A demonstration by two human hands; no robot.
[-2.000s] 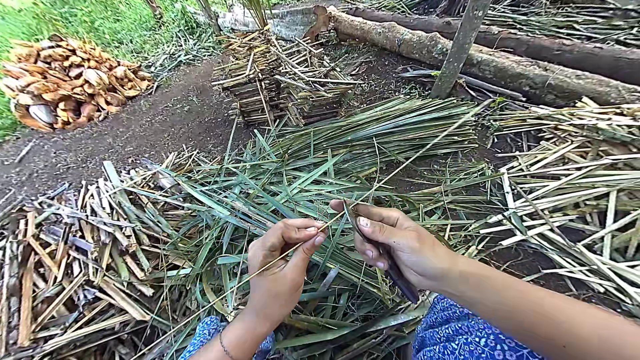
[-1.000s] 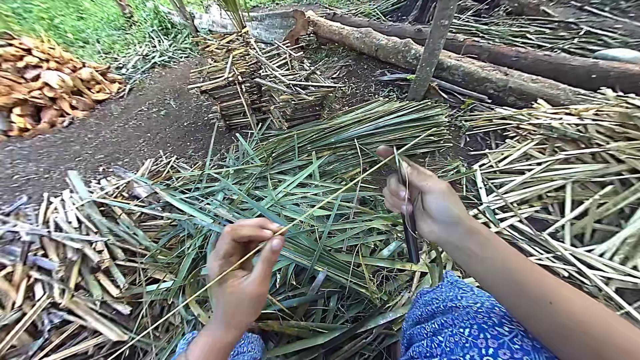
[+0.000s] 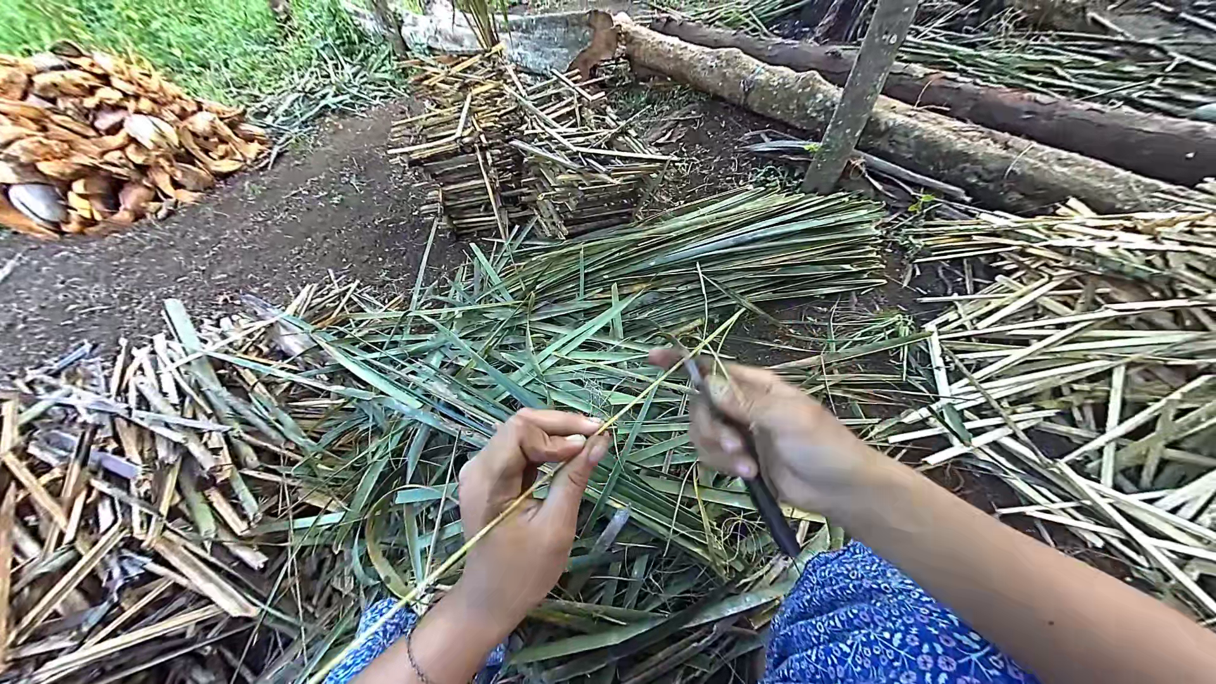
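My left hand (image 3: 532, 494), low in the middle of the view, pinches a thin yellow-green leaf midrib (image 3: 475, 538) between thumb and fingers. The midrib runs from the bottom edge up and right past my right hand. My right hand (image 3: 760, 427) is closed around a dark-handled knife (image 3: 774, 513); its blade points up and left, close to the midrib. Whether blade and midrib touch cannot be told. Beneath both hands lies a heap of green leaf strips (image 3: 408, 370). A bundle of long green midribs or strips (image 3: 741, 249) lies just beyond.
Cut dry stalks (image 3: 142, 456) are heaped at the left, pale strips (image 3: 1092, 342) at the right. Stacked sticks (image 3: 475, 152), a wooden post (image 3: 860, 95) and long logs (image 3: 912, 133) stand or lie beyond. Coconut husks (image 3: 123, 133) form a pile at the far left.
Since a second ago my hands have come closer together, the right one moving down and left towards the midrib. The knife blade now shows beside it.
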